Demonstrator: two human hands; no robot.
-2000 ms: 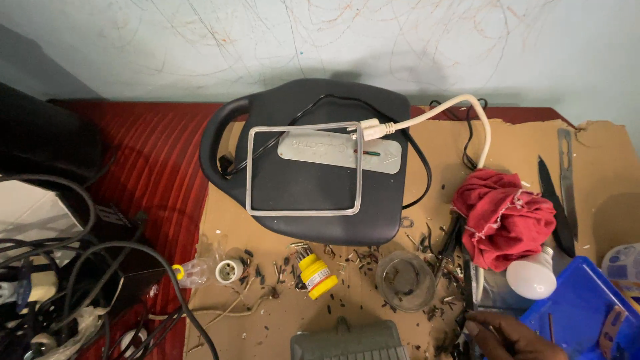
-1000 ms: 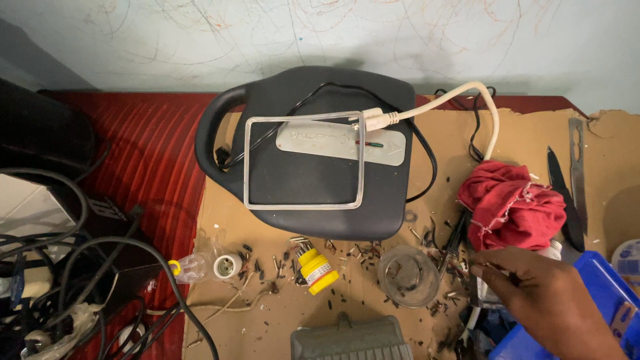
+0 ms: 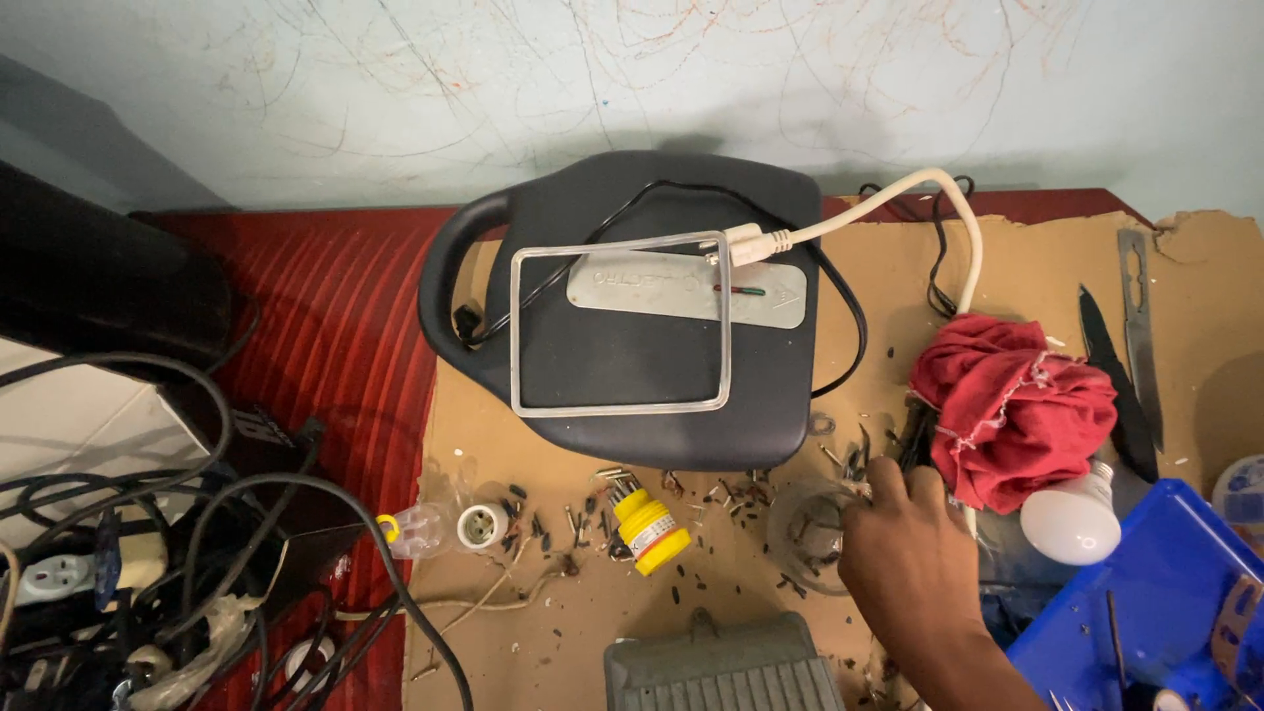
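Note:
My right hand reaches in from the lower right, back of the hand up, with its fingertips at the right rim of a small clear round dish. Whether it pinches anything is hidden. My left hand is out of view. Screws and small black bits lie scattered on the cardboard around the dish. A yellow bit holder lies left of the dish. Right of my hand sit a bunched red cloth and a white LED bulb. A grey ribbed metal housing lies at the bottom edge.
A black case bears a clear rectangular frame and a white cable plug. A blue tray, a knife and a slotted metal blade lie right. Tangled black cables lie left, beside a lamp socket.
My right hand has moved up from the lower right, then left from beside the red cloth to the clear dish.

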